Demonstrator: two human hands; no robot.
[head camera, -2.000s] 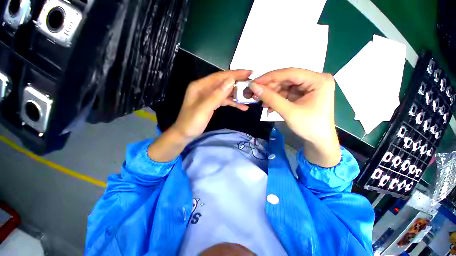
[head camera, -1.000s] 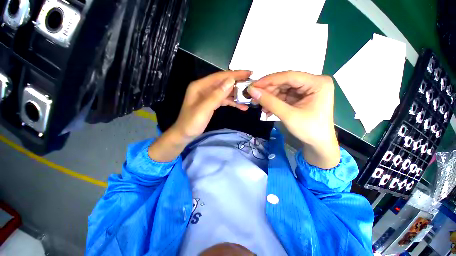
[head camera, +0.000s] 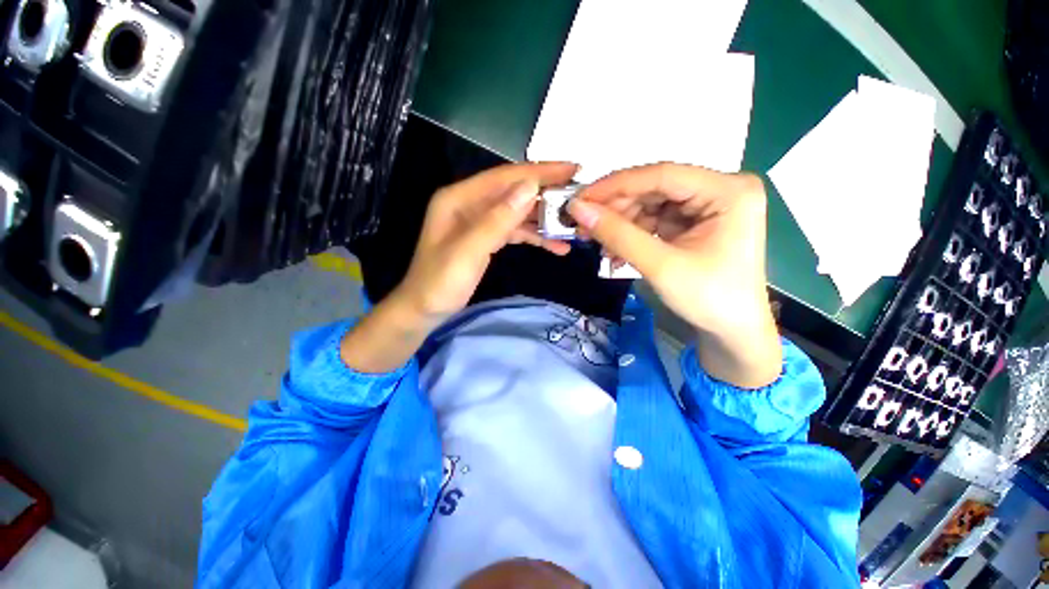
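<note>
A silver-white camera module (head camera: 552, 212) with a dark round centre is held between my two hands, over the bench's near edge. My left hand (head camera: 474, 235) grips its left side with thumb and fingers. My right hand (head camera: 690, 236) has thumb and index fingertips at the module's right side and dark centre; its other fingers are curled. Whether a small thin piece is pinched there, I cannot tell. White sheets (head camera: 650, 98) lie in an overlapping pile just beyond my hands.
A thick stack of black trays (head camera: 334, 127) with silver modules stands at the left. More white sheets (head camera: 865, 173) lie to the right. A second module tray (head camera: 920, 334) is at the right bench edge, beside a crinkled clear plastic bag (head camera: 1021, 397).
My right thumb and index fingertips have shifted slightly down and left against the module since the earliest frame. My left hand has hardly moved.
</note>
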